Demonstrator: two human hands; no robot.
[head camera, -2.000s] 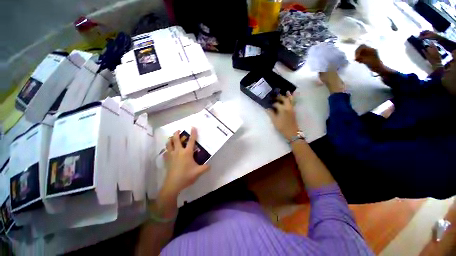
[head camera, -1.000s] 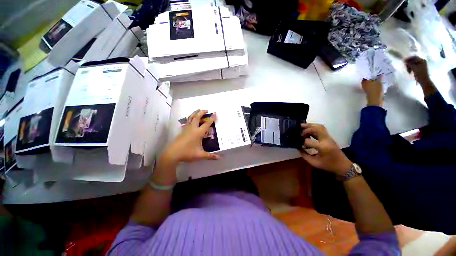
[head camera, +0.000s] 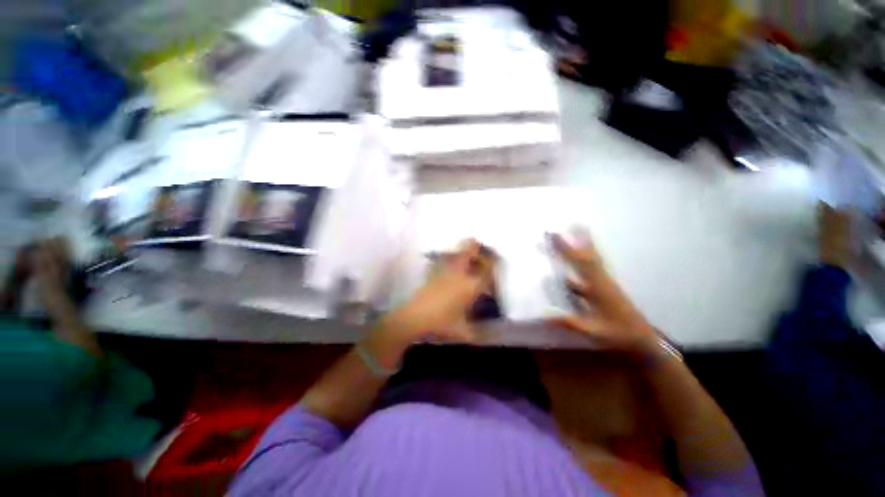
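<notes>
A white retail carton (head camera: 522, 272) with a dark picture panel lies flat at the table's front edge, blurred. My left hand (head camera: 451, 294) is on its left end, fingers bent over the dark panel. My right hand (head camera: 600, 296) is at its right end, fingers curled around that end. The carton lies between both hands. The black tray is no longer visible as a separate thing; only a small dark patch shows at the right end, too blurred to name.
Open cartons (head camera: 277, 209) lean in a row at left. Flat cartons (head camera: 473, 92) are stacked behind. A black tray (head camera: 670, 107) and silvery bags (head camera: 788, 97) lie back right. A green-sleeved person (head camera: 68, 388) is at left, a dark blue sleeve (head camera: 820, 320) at right.
My right hand has moved left to the carton's right end, and the black tray beside the carton has gone from sight. The view has turned left, showing a green-sleeved person.
</notes>
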